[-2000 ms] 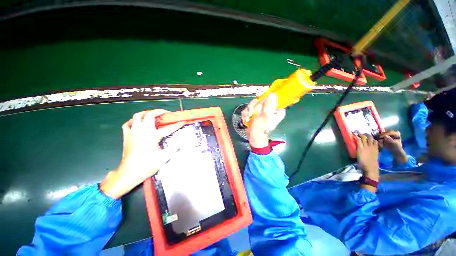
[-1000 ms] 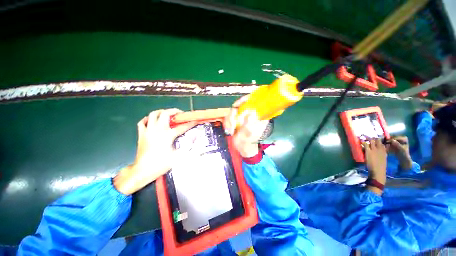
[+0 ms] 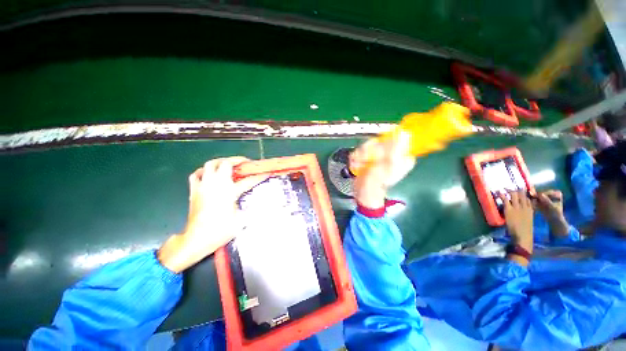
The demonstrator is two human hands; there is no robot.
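Note:
An open tablet unit [image 3: 278, 257], black with a bright white-silver middle, lies inside a red frame [image 3: 335, 253] on the bench in front of me. My left hand [image 3: 214, 206] lies over the frame's upper left corner and the tablet's edge, fingers over the rim. My right hand [image 3: 384, 164] is closed round the yellow electric screwdriver [image 3: 434, 129], which is blurred. The hand is right of the frame, over the edge of the round dark screw dish [image 3: 340, 171]. The driver's tip is hidden or too blurred to see.
A neighbouring person in a blue smock [image 3: 549, 288] works at the right on another red-framed tablet [image 3: 504, 179]. A worn white-edged strip [image 3: 206, 130] separates the bench from the green conveyor belt [image 3: 171, 89]. More red frames [image 3: 484, 92] lie at the upper right.
One second ago the screwdriver was over the tablet frame's upper right corner; now my right hand has moved it right, to the dish. My left hand stays on the frame.

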